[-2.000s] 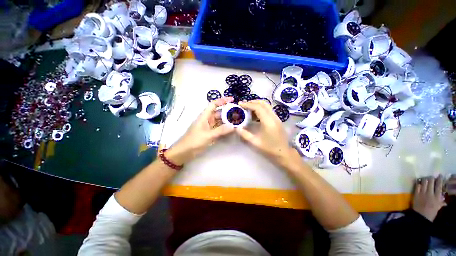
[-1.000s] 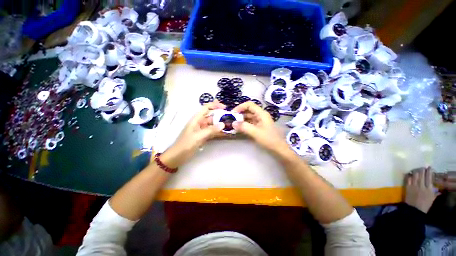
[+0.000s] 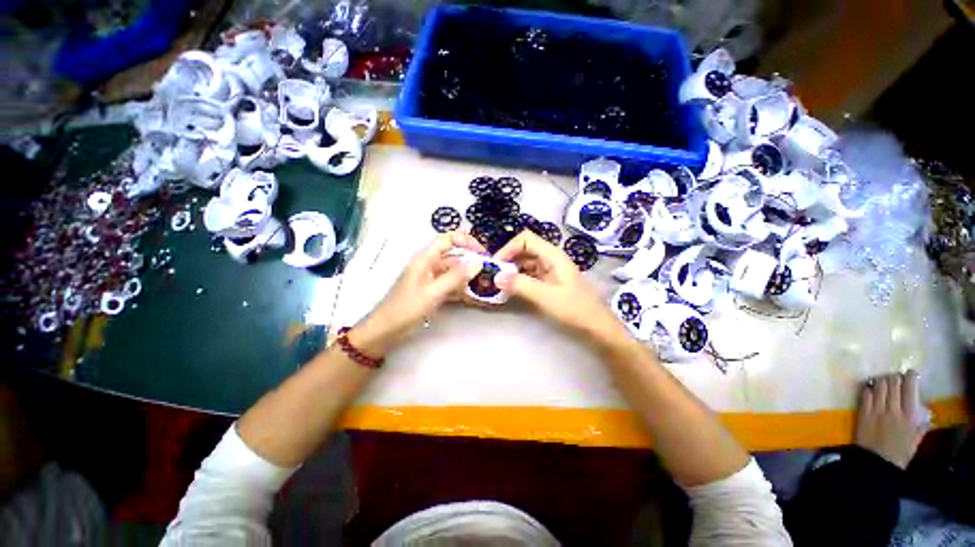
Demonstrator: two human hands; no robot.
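Note:
A white camera housing is held between both hands above the white sheet, with its round opening facing up and something dark inside it. My left hand grips its left side. My right hand grips its right side, with the thumb at the opening's edge. The fingertips cover part of the rim, and I cannot tell how the dark piece sits. Loose black LED boards lie in a cluster just beyond my hands, several of them overlapping.
A blue parts bin with dark contents stands at back centre. White housings are piled on the green mat at left, beside small rings and litter. Fitted housings are heaped at right. Another person's hand rests at the right edge.
The housing has tilted between my fingers, and my right thumb has moved to its opening. Both hands still hold it. The other person's hand at right has shifted slightly.

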